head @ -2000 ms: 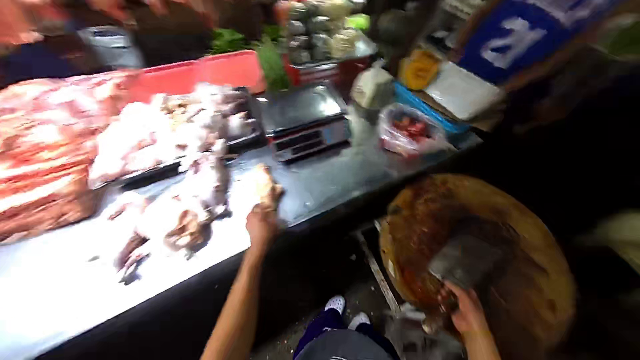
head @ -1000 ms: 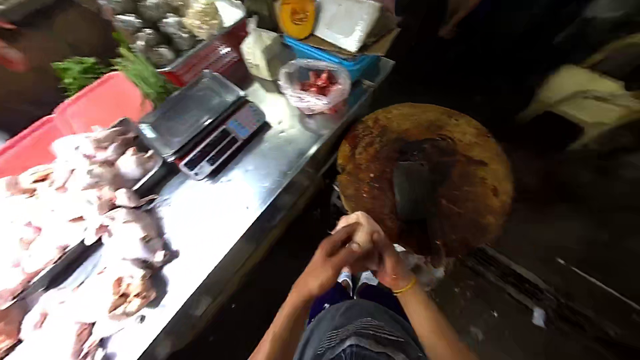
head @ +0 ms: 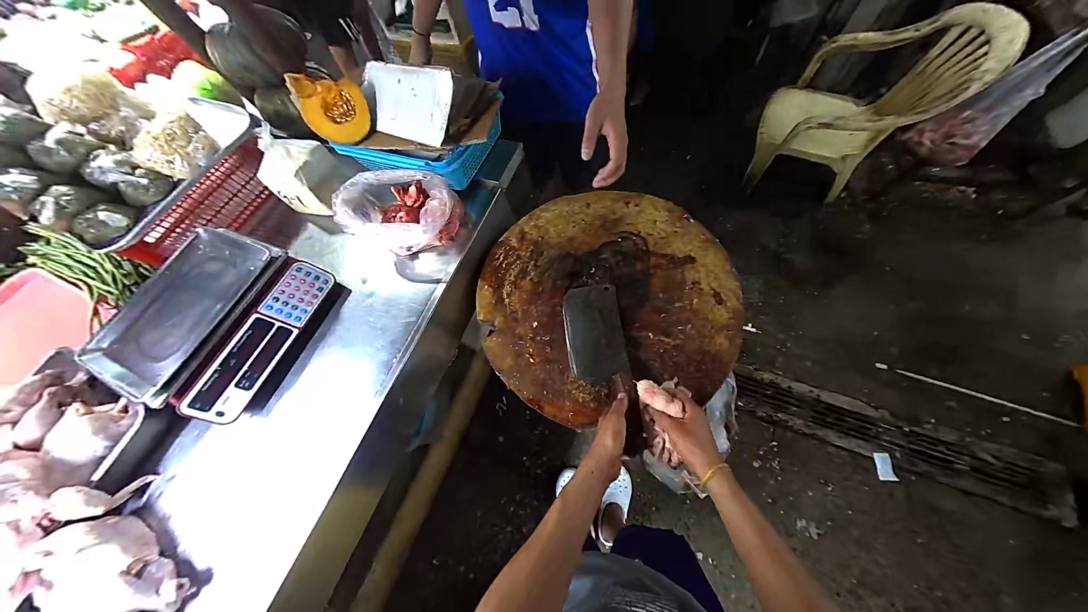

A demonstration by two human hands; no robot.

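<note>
A cleaver (head: pixel 594 332) lies on the round wooden chopping block (head: pixel 518 255), its handle pointing toward me. My left hand (head: pixel 610 432) is at the block's near edge beside the cleaver's handle; whether its fingers close on the handle I cannot tell. Just to the right, my right hand (head: pixel 687 432), with a yellow band at the wrist, is closed around a pale piece of raw meat (head: pixel 661 398). Below that hand, a plastic bag (head: pixel 722 416) with pale scraps hangs at the block's edge.
Left of the block, a metal table (head: pixel 340 340) holds a digital scale (head: pixel 255 340), raw chickens (head: pixel 76 510) and a bag of red meat (head: pixel 404 208). A person in blue (head: pixel 544 59) stands beyond the block. A plastic chair (head: pixel 884 102) is at the back right.
My right hand let go of the cleaver between the first two frames. My hands were together around a pale piece one second ago; now they are apart. The view has swung right.
</note>
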